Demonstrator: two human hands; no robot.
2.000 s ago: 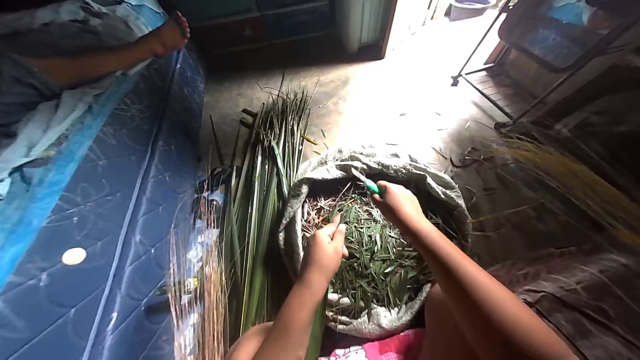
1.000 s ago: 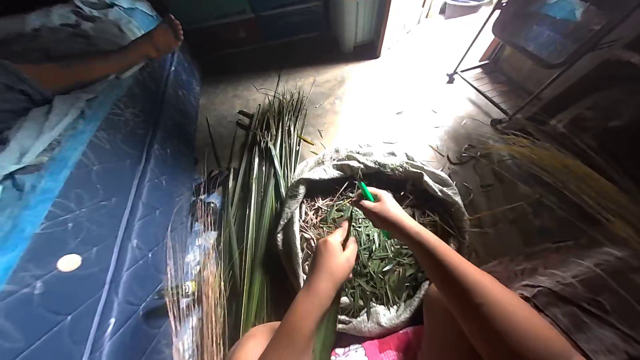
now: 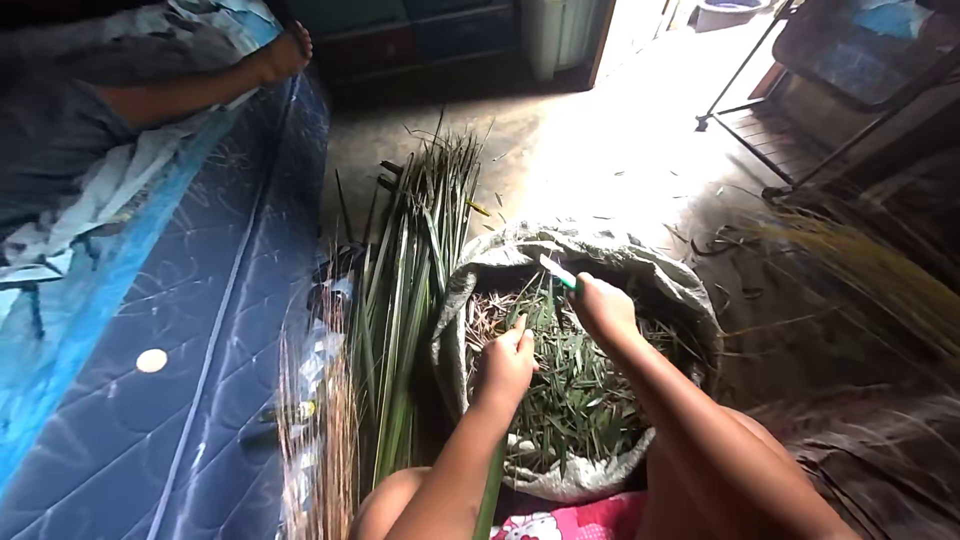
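My right hand point(image 3: 604, 304) grips a knife point(image 3: 559, 271) with a green handle, its pale blade pointing up and left over the far part of an open woven sack point(image 3: 690, 289). Lower and to the left, my left hand point(image 3: 506, 364) is closed on a thin palm leaf strip, whose green length point(image 3: 491, 487) runs down beside my forearm. Below both hands the sack is filled with short cut leaf pieces point(image 3: 581, 375), green in the middle and brownish at the left. A bundle of long green palm leaves point(image 3: 405, 277) lies on the floor left of the sack.
A blue mattress point(image 3: 180, 360) with a round pale disc point(image 3: 151, 361) stands at the left; a person's bare leg point(image 3: 202, 90) rests on it. Thin brown stalks point(image 3: 319, 442) stand near its edge. At the right are yellowish stalks point(image 3: 862, 255) and a metal-framed chair point(image 3: 750, 142).
The knife's pale blade now points up and left, clear of the strip. My left hand has moved slightly down from my right hand since one second ago.
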